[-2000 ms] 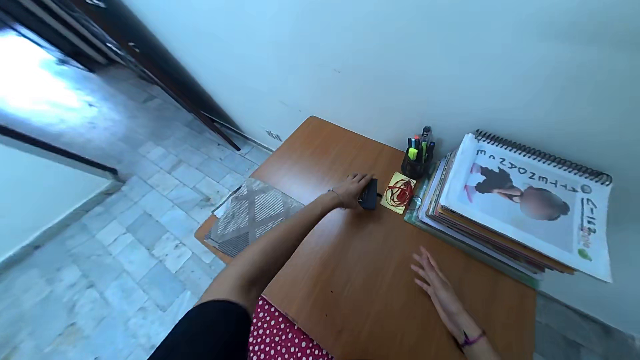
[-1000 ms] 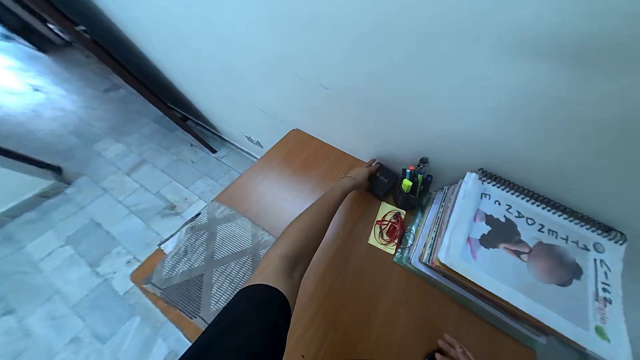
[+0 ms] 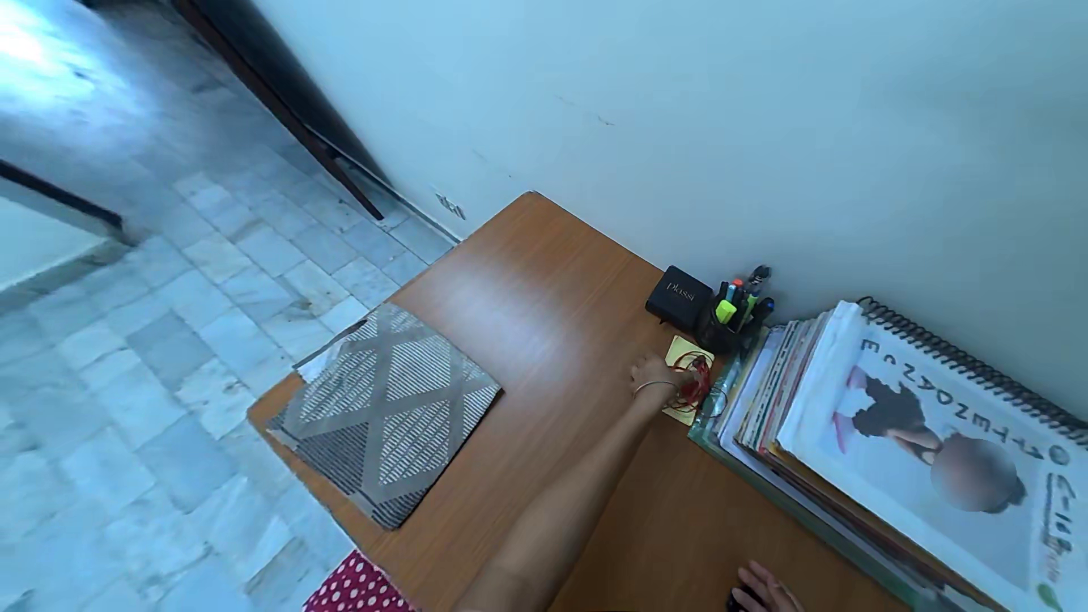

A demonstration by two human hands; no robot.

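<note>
My left hand (image 3: 654, 376) reaches across the wooden desk (image 3: 544, 280) to a yellow sticky-note pad (image 3: 678, 414) with tangled red cord (image 3: 699, 381) on it. Its fingers are at the pad's left edge; whether they grip anything is unclear. Behind the hand, a small black box (image 3: 679, 297) stands by the wall, beside a black pen holder (image 3: 719, 331) with pens and highlighters. My right hand (image 3: 765, 588) is partly in view at the bottom edge, near a small dark object (image 3: 741, 600) that is mostly cut off.
A stack of books and folders (image 3: 786, 374) topped by a spiral-bound book (image 3: 943, 459) stands on the right. A grey patterned mat (image 3: 408, 391) lies at the desk's left end. The wall (image 3: 680, 127) runs behind the desk; a polka-dot cloth (image 3: 359, 586) shows below.
My left hand has let go of the black box, which now stands beside the pen holder, and has moved to the yellow pad. Earlier the box was farther from the wall.
</note>
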